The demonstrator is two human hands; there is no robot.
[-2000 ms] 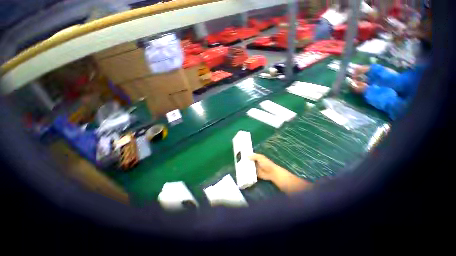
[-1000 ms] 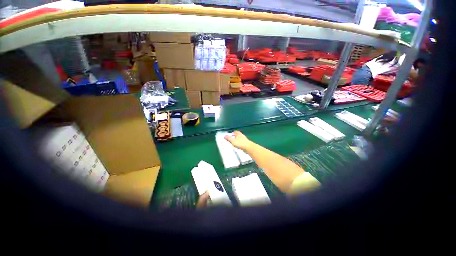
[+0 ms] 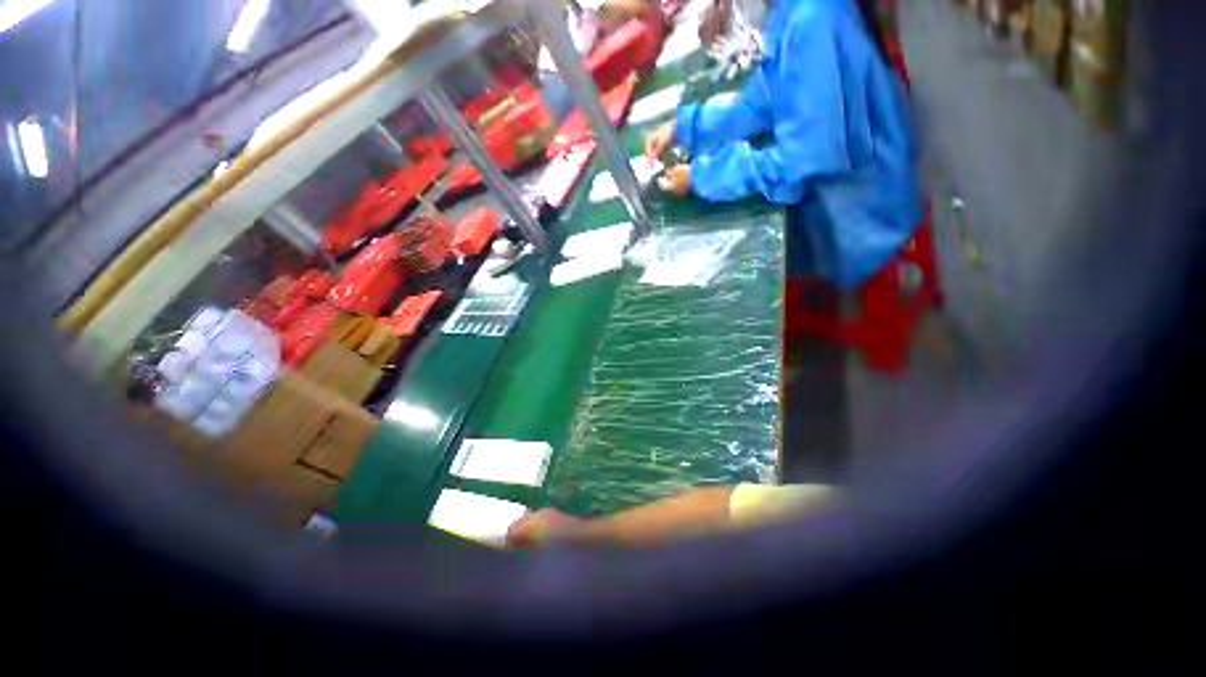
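My right hand (image 3: 545,529) is low in the view, slightly blurred, its fingers at the near end of a slim white box or pair of boxes (image 3: 476,516). Whether the fingers grip it cannot be told. Another white box group (image 3: 503,460) lies just beyond it on the green conveyor belt (image 3: 509,390). More slim white boxes (image 3: 591,254) lie further up the belt. My left hand is not in view.
Clear wrinkled film (image 3: 681,384) covers the bench right of the belt. A person in blue (image 3: 820,132) works at the bench further up. Metal posts (image 3: 589,113) stand along the line. Brown cartons (image 3: 311,430) are stacked at left, with red trays (image 3: 364,278) behind.
The view has swung right and tilted. The open carton and my left hand with its white box have left the picture. My right hand now shows at the bottom, at a white box's near end.
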